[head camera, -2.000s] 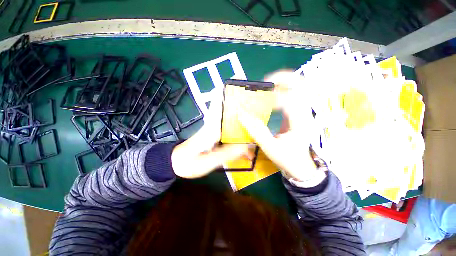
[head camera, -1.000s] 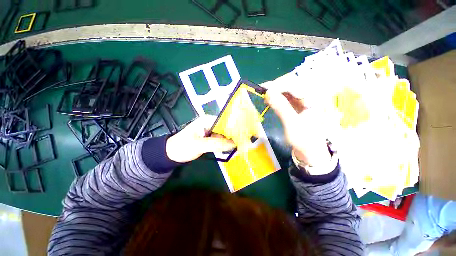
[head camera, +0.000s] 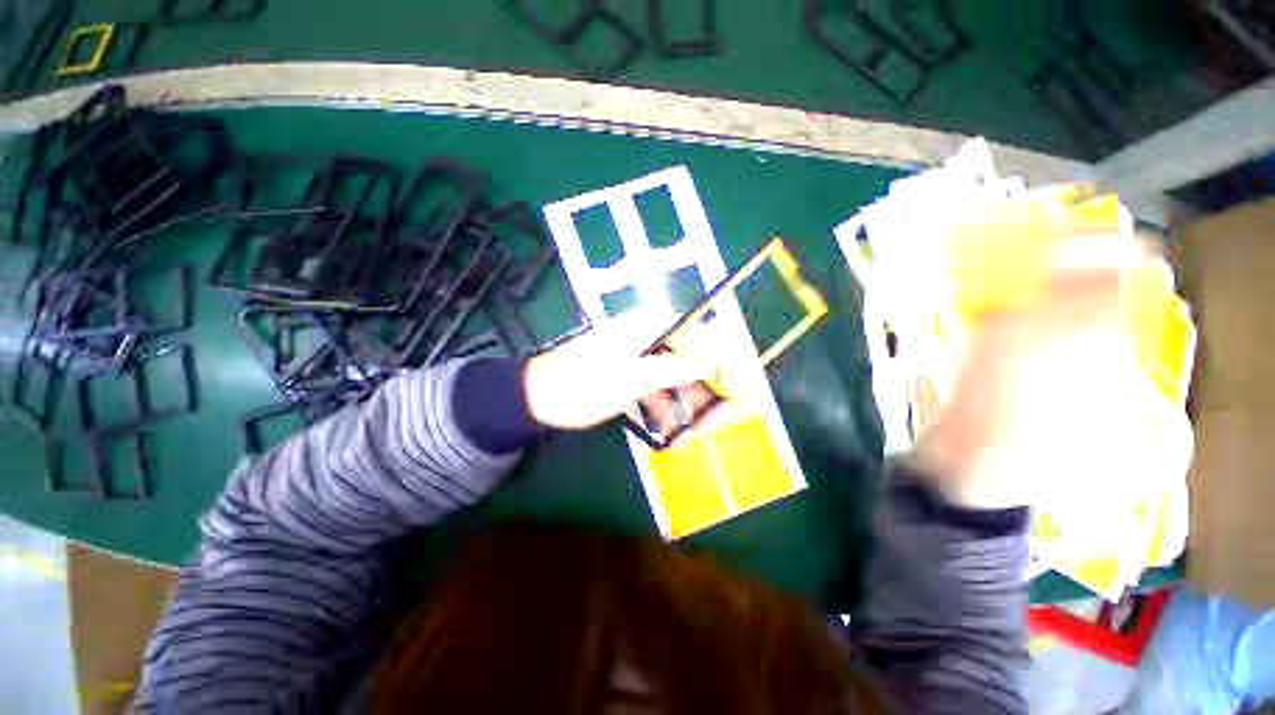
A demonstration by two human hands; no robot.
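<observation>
My left hand (head camera: 601, 380) grips a black frame (head camera: 801, 330) by its lower end, tilted up to the right. The frame has yellow around its large opening, and green table shows through it. It is above a sticker sheet (head camera: 724, 468), which has yellow rectangles at its lower end and empty windows at its upper end. My right hand (head camera: 1000, 398) is blurred and overexposed over the stack of sheets (head camera: 1147, 482). Its fingers and anything in them cannot be made out.
A pile of black frames (head camera: 336, 279) lies at left on the green bench. Beyond the pale rail (head camera: 559, 95), the belt carries scattered frames and one frame with yellow outline (head camera: 87, 50). A cardboard panel (head camera: 1230, 335) stands at right. Part of a person in blue (head camera: 1216, 657) shows at lower right.
The yellow piece over the frame's large opening has been taken off, leaving a yellow outline. My right hand has moved from the frame to the stack at right. My left hand still holds the frame.
</observation>
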